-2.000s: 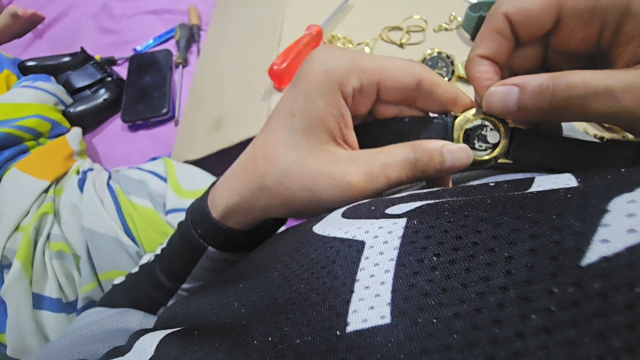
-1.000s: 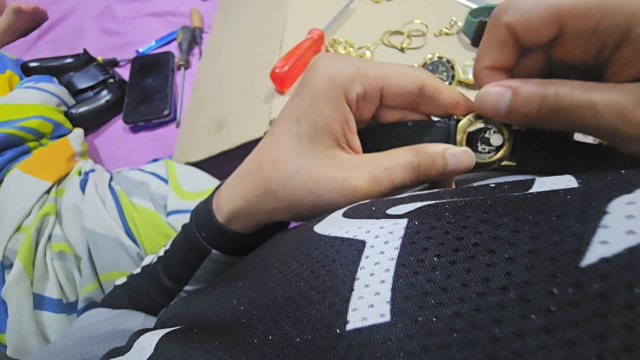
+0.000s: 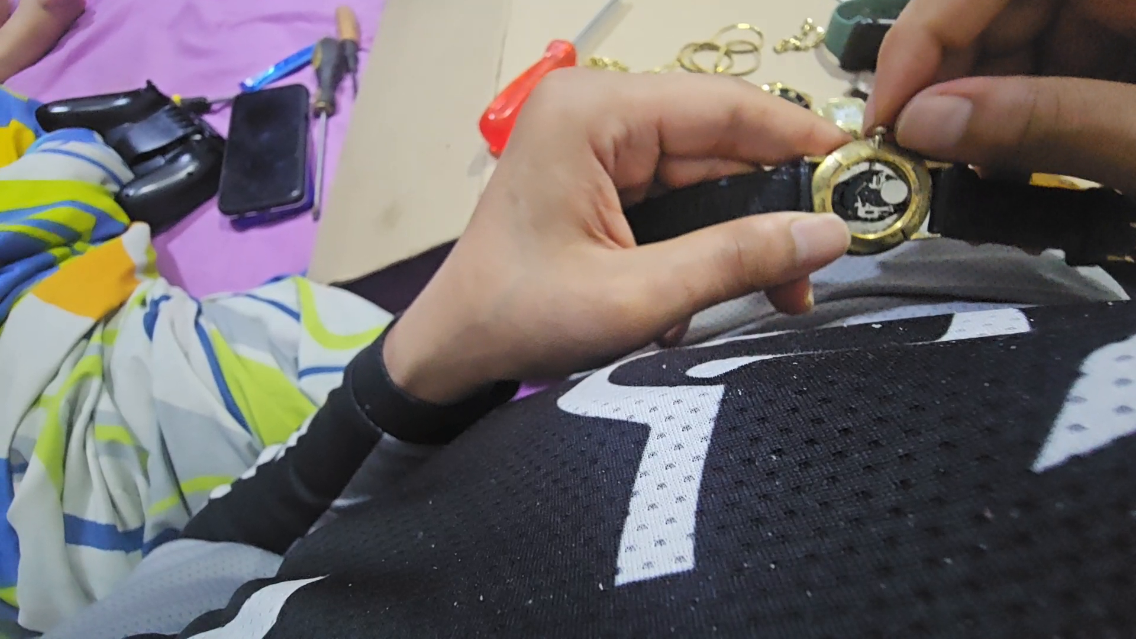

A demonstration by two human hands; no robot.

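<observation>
A gold-rimmed wristwatch (image 3: 871, 197) with a black strap (image 3: 1021, 209) is at the right, its round opening showing a dark inside with pale metal parts. My left hand (image 3: 612, 213) grips the watch from the left, thumb on the lower rim and index fingertip at the upper edge. My right hand (image 3: 994, 111) is at the top of the case, with thumb and a finger on either side of the small crown (image 3: 879, 133) that sticks out there. Whether those fingertips press on the crown is hard to tell. The right hand's other fingers are partly cut off by the frame.
Beyond my hands, a cardboard sheet (image 3: 426, 115) bears a red-handled screwdriver (image 3: 528, 96), gold rings (image 3: 723, 51), a gold chain (image 3: 801, 37) and a green strap (image 3: 856, 34). On purple cloth lie a smartphone (image 3: 264, 151), a black game controller (image 3: 142, 146) and another screwdriver (image 3: 327, 80).
My right fingertips have parted a little and moved up from the watch rim, so the crown now shows between them. The left hand keeps its hold on the watch.
</observation>
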